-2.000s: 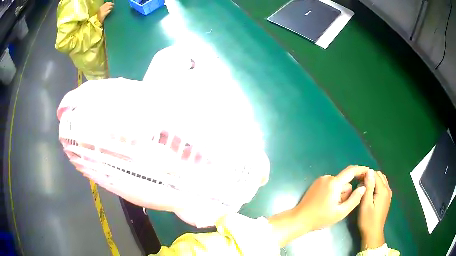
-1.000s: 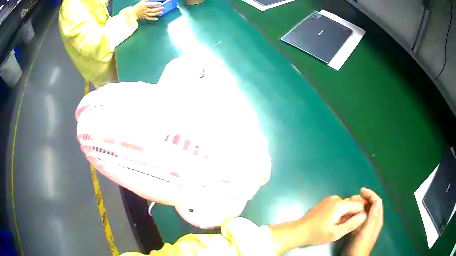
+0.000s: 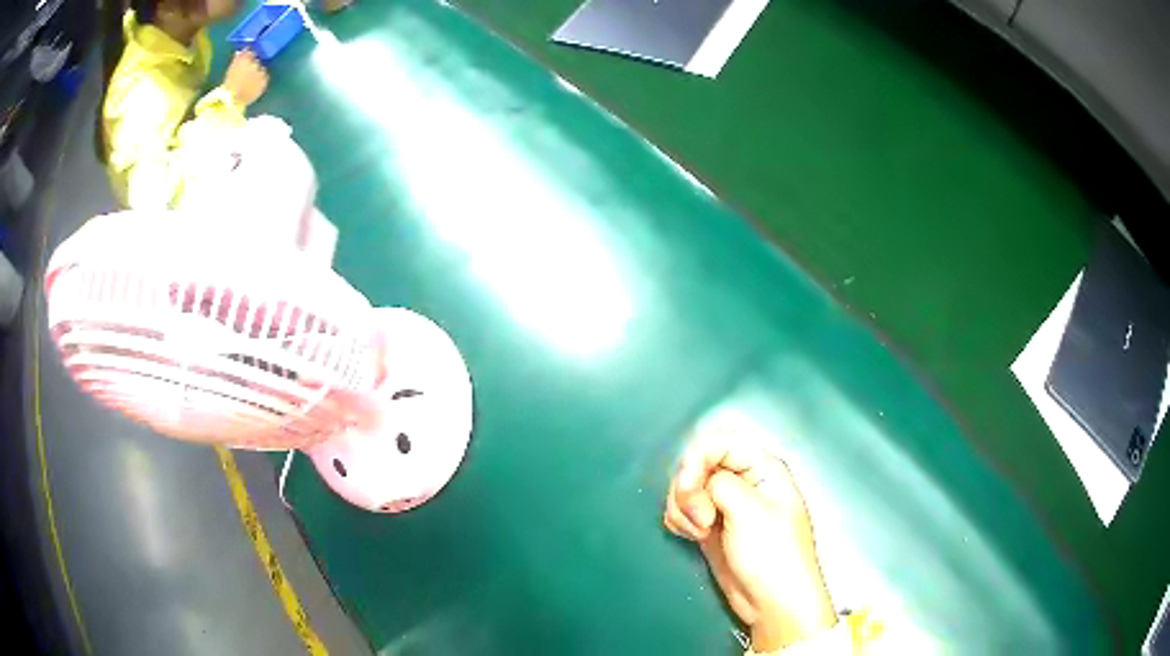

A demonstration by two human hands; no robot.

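Observation:
My right hand (image 3: pixel 751 519) is over the green bench at the lower middle. Its fingers are curled into a fist, and nothing shows in it. My left hand is not in view. A dark grey tablet or back cover (image 3: pixel 1106 340) lies at the right on a white sheet (image 3: pixel 1071 417). A pale logo is near its middle, and its dark camera area is at the near corner. My right hand is well to the left of this tablet, not touching it.
A pink fan (image 3: pixel 218 340) with a spotted round base stands at left. Another tablet (image 3: pixel 648 26) lies on the darker green strip (image 3: pixel 821 167) at the top. A person in yellow sleeves (image 3: pixel 148 109) is beside a blue bin (image 3: pixel 267 31) at the upper left.
The view has shifted, moving the fan left and the far tablet up and left. My hands were together at the lower right; now only my right hand shows, as a fist.

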